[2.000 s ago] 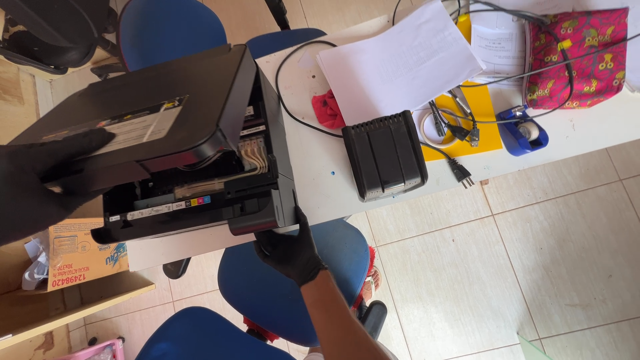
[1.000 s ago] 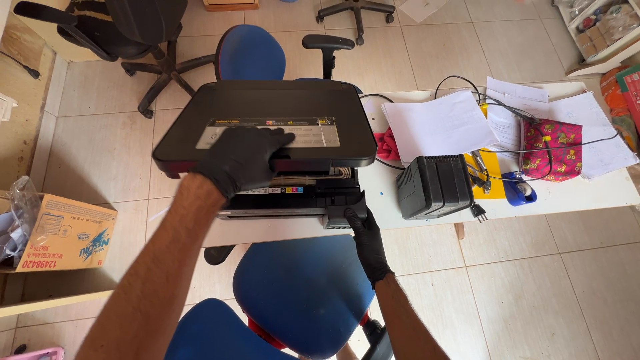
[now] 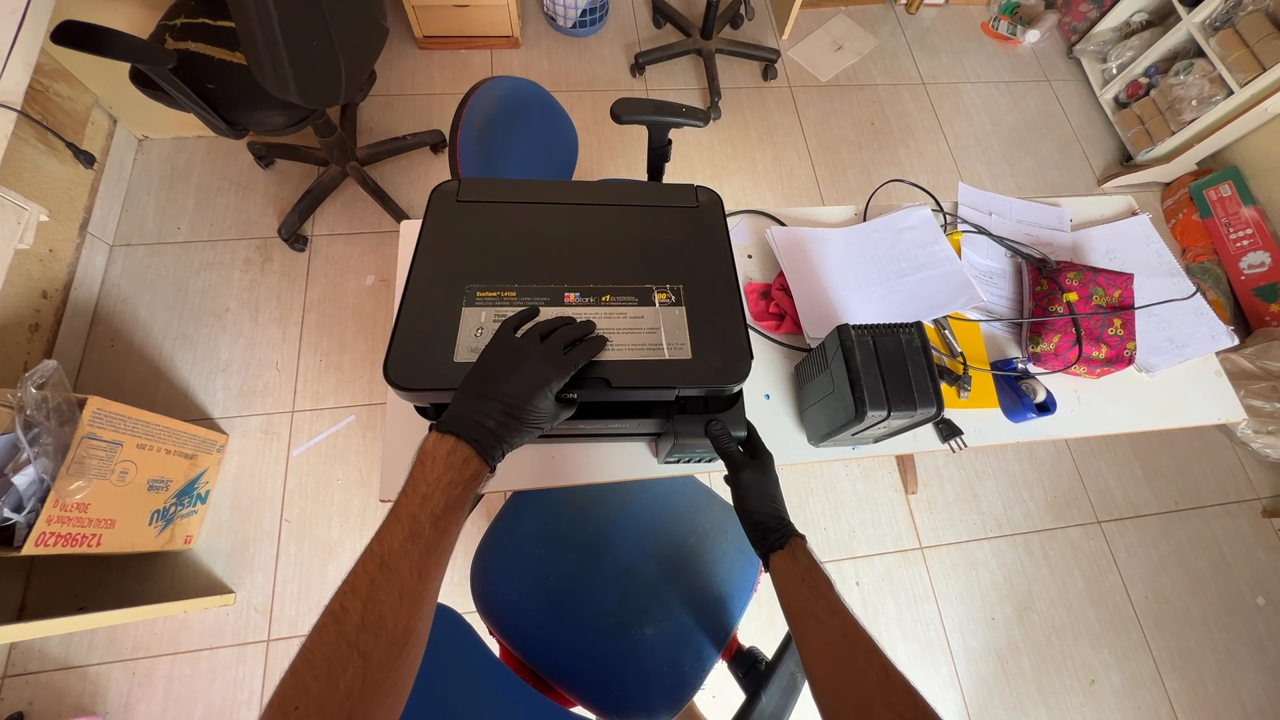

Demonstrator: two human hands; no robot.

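A black Epson EcoTank printer stands on a white table, its upper scanner part lowered. My left hand, in a black glove, lies with spread fingers on the printer's lid, over the front edge and a printed sticker. My right hand, gloved too, touches the right front corner by the ink tank unit, thumb on top; its other fingers are partly hidden. Neither hand is closed around a loose object.
Right of the printer are a black power unit, white papers, a blue tape dispenser, a patterned pouch and cables. Blue chairs stand before the table. A cardboard box is at left.
The printer's raised upper part has come down, covering the inside and the coloured ink labels. My left hand has stayed on the lid, my right at the front corner. The view has shifted.
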